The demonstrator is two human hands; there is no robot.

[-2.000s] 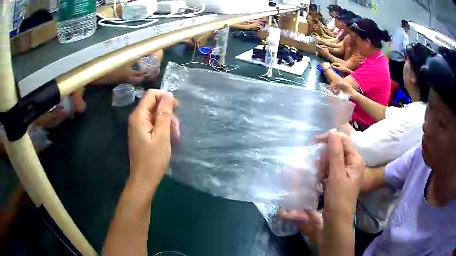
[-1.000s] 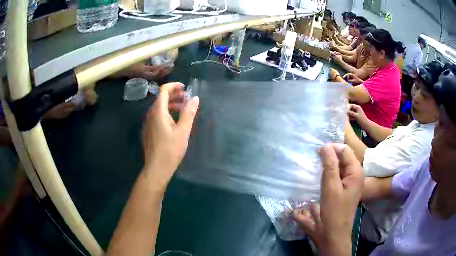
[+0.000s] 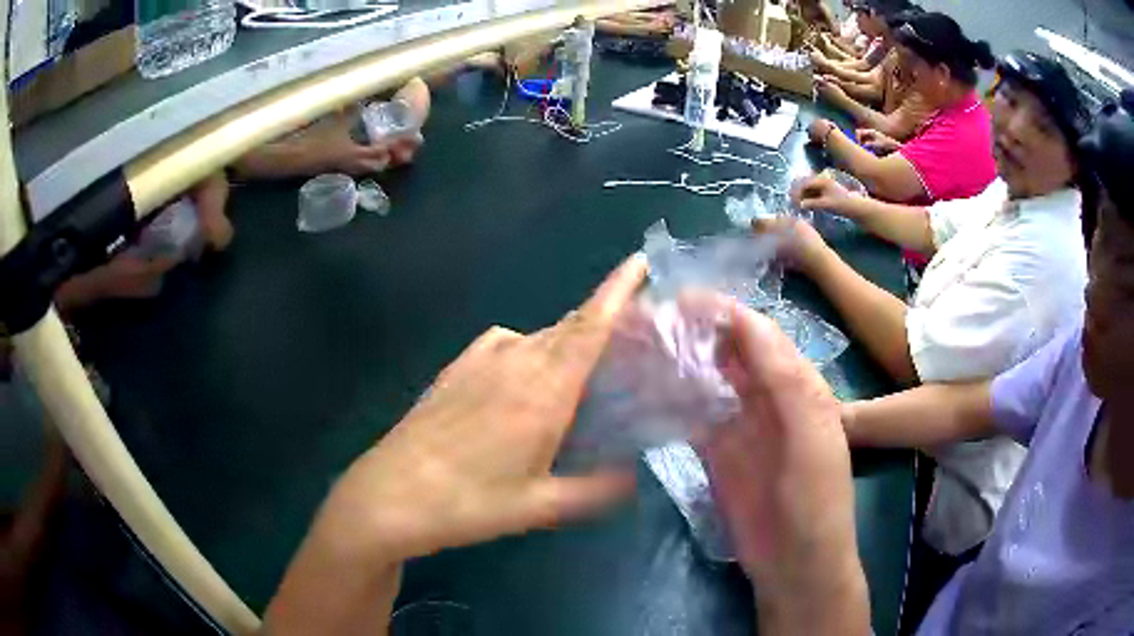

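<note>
The clear plastic bag (image 3: 665, 360) is crumpled and blurred between my two hands above the green table. My left hand (image 3: 485, 435) has its fingers spread against the bag's left side; blur hides whether it grips the film. My right hand (image 3: 777, 435) holds the bag from the right with bent fingers. A clear plastic piece (image 3: 690, 497) lies on the table, partly behind my right hand. The rim of a clear round cup (image 3: 433, 619) shows at the bottom edge.
A cream pipe frame (image 3: 361, 93) with a black joint (image 3: 75, 249) crosses the left side. A clear cup (image 3: 326, 201) stands on the green table (image 3: 311, 323). Coworkers sit along the right; hands work opposite. White cords (image 3: 682, 184) and black parts (image 3: 742, 99) lie farther back.
The bag was stretched flat between my hands and is now bunched up. My left hand has moved right, close to my right hand. The view has shifted somewhat.
</note>
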